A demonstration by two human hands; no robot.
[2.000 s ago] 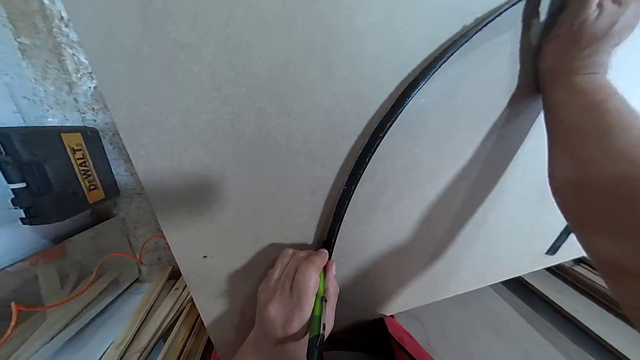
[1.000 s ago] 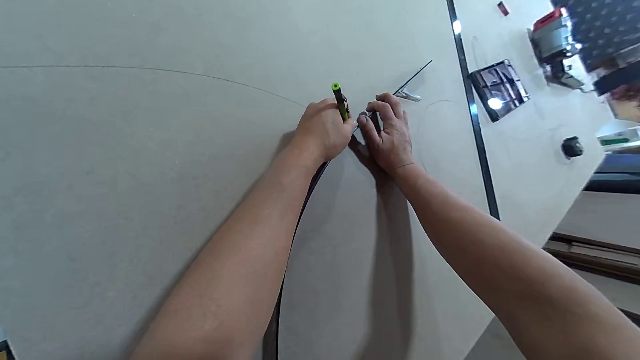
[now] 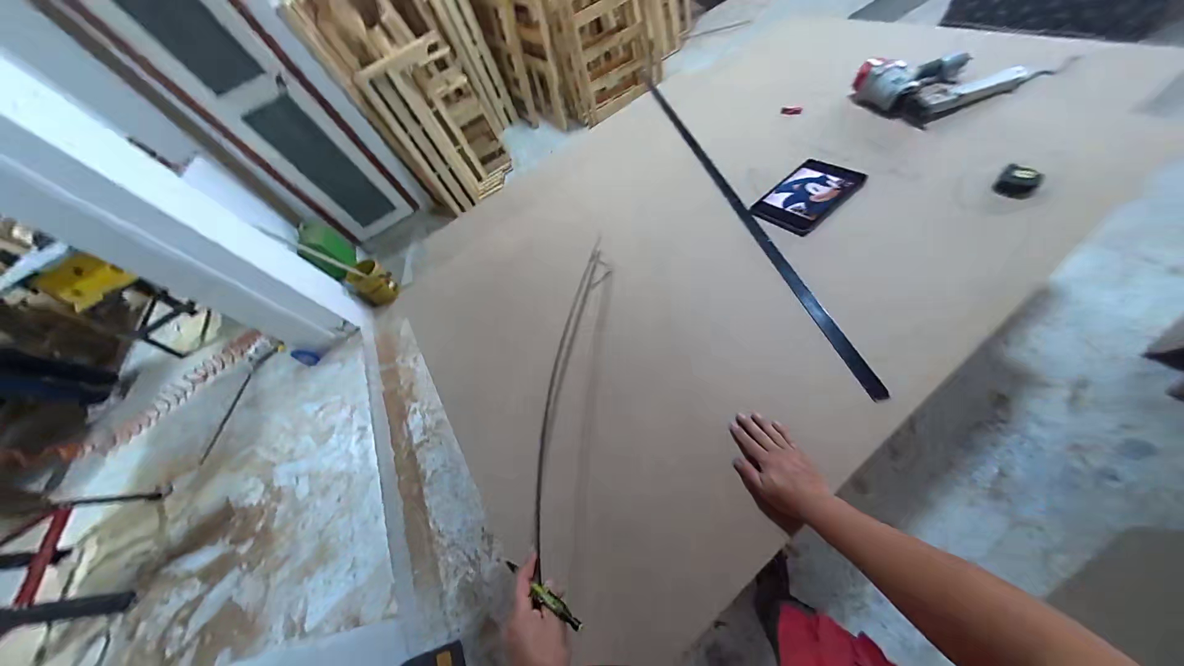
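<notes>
My left hand (image 3: 536, 622), at the bottom of the view, holds a green and black pen or marker (image 3: 555, 606) and the near end of a thin, dark, flexible strip (image 3: 548, 416). The strip bows gently away over the large pale board (image 3: 666, 370), its far end near the board's middle. My right hand (image 3: 777, 467) rests palm down with spread fingers on the board near its right edge, with nothing in it. Beyond that hand lies a long, flat black bar (image 3: 782, 264).
A tablet or phone (image 3: 809, 196), a tape measure (image 3: 1018, 180), a small red piece (image 3: 791, 110) and a grey and red power tool (image 3: 911, 88) lie on the board. Wooden frames (image 3: 610, 55) stand beyond it. Left are a white beam (image 3: 185, 203) and a coiled hose (image 3: 190, 384).
My hands were close together at the strip a second ago; now they are apart, the right one flat on the board. The view has swung widely, showing the door and wooden frames.
</notes>
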